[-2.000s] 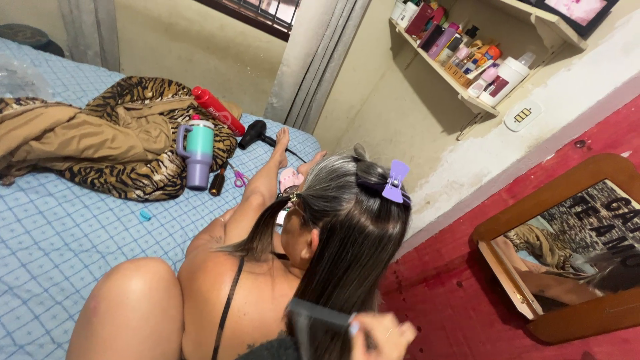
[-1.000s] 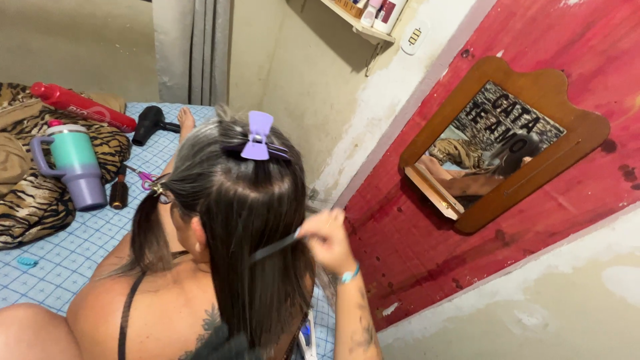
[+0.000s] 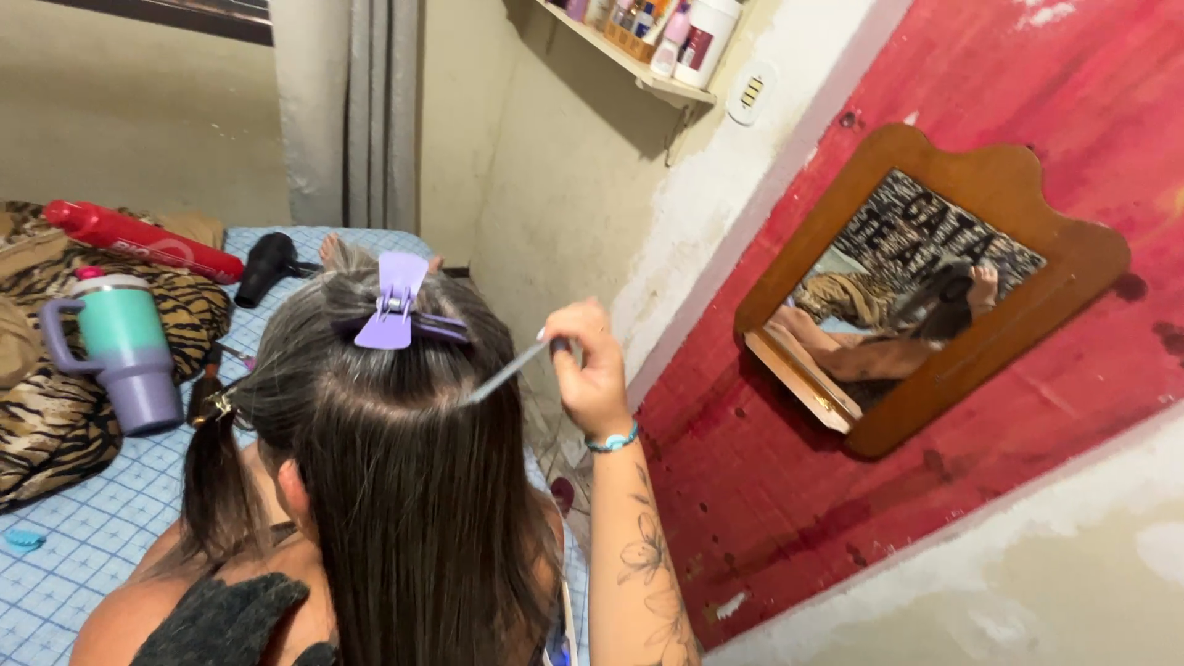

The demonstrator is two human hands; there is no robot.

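Observation:
My right hand, bare with a blue bracelet at the wrist, grips a thin grey comb. The comb's far edge touches the dark hair of a seated person seen from behind, at the right of the crown. A purple hair clip holds the upper hair on top of the head, and a small tie gathers a lock at the left. My left hand, in a dark fuzzy glove, lies at the person's upper back at the lower left; its fingertips and palm are partly out of view.
On the checked bed sheet are a tumbler, a red bottle, a black hair dryer, a tiger-print blanket and a small blue clip. A wooden-framed mirror hangs on the right; a shelf holds bottles.
My right hand has risen with the comb from beside the lower hair to near the crown. The gloved left hand now shows more clearly at the person's back. The view has shifted.

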